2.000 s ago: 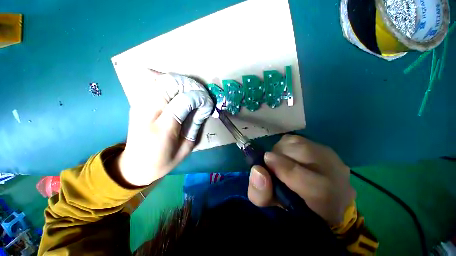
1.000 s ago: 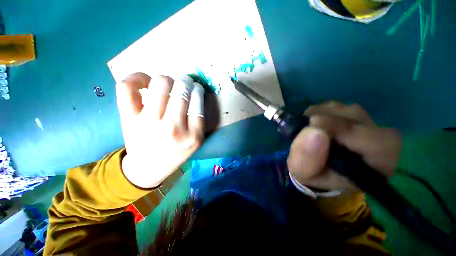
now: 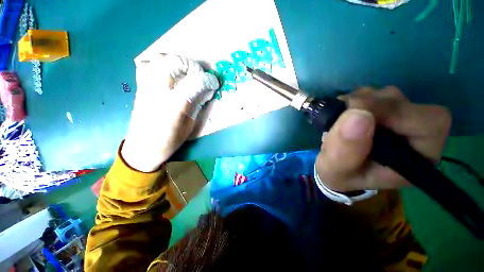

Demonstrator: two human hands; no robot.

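A green PCB panel (image 3: 241, 65) of several joined scalloped boards lies on a pale card (image 3: 186, 40). My left hand (image 3: 172, 95), with white finger cots, rests on the card with curled fingers at the panel's left end. Whether its fingertips hold the panel or a small part is hidden. My right hand (image 3: 371, 138) grips a soldering iron (image 3: 281, 90) by its black handle. The iron's tip points left over the middle of the panel; I cannot tell if it touches.
A small pile of tiny dark components (image 3: 126, 86) lies left of the card. A yellow block (image 3: 45, 45) and white wire bundles (image 3: 18, 159) are at the far left. Thin green strips (image 3: 456, 37) and a cut-off ring's edge are at the upper right. A cardboard box (image 3: 186, 183) stands below the bench edge.
The view has shifted. My right hand and the iron have moved right, with the tip away from my left fingers. My left fingers spread a second ago and are curled at the panel's end again.
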